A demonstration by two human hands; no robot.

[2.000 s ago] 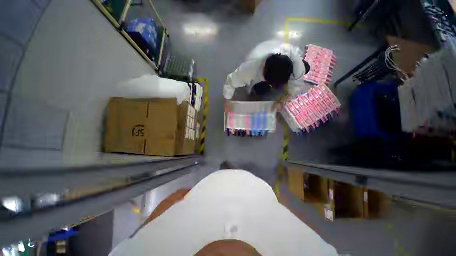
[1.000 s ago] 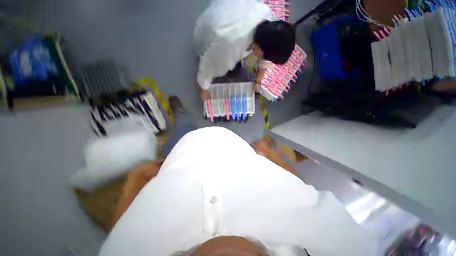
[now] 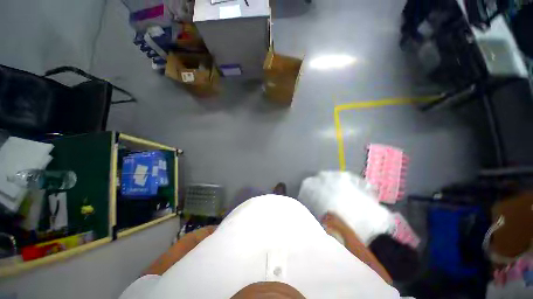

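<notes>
My left hand is at the left edge of my white shirt, its fingers hidden behind the shirt. My right hand shows only in part at the shirt's right edge, with a light band at the wrist. I cannot tell whether either hand holds anything. Nearest in front, to the right, a person in white with dark hair is bent low. A pink ribbed tray or rack lies on the floor beside this person, and part of another pink one shows near the head.
Left is a green-topped bench with papers and a bottle; a blue box sits in its framed section. A black chair stands beyond. Ahead are open cartons by a grey-white desk. Yellow tape marks the floor. A blue object is at right.
The view has moved forward past the crouching person, who is now beside me at lower right. The desk, open cartons and chair have come into view. My forearms remain at my sides.
</notes>
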